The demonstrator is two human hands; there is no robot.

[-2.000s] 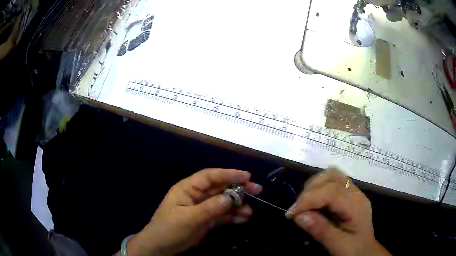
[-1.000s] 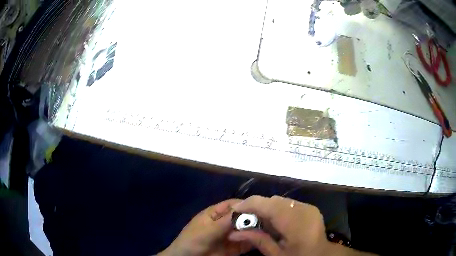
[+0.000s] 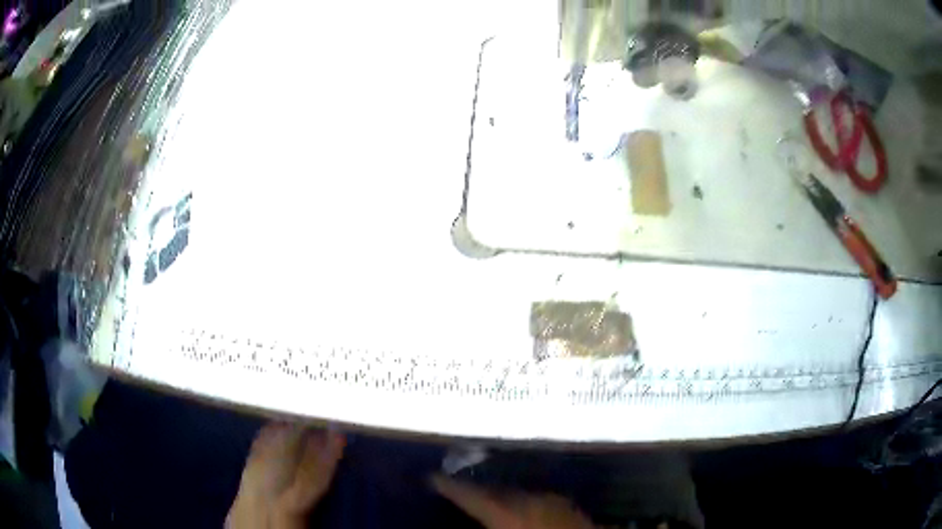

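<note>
My left hand is at the front table edge, its fingertips partly hidden beside the edge. My right hand is low in the picture, blurred and cut off by the bottom rim, fingers pointing left. A small pale, blurred thing shows just above its fingertips, too unclear to name. The small metal bobbin case from the earlier frames is not visible. I cannot tell whether either hand holds anything. Dark navy cloth or clothing lies behind the hands.
The white table carries a printed ruler strip and a brown tape patch. Orange-handled snips with a black cord and red-handled scissors lie right. The presser foot area is at the upper middle. Clear plastic is left.
The view has shifted, showing more of the table's right side. My hands held a metal bobbin case together, my right hand first drawing its thread; now they are apart at the table edge.
</note>
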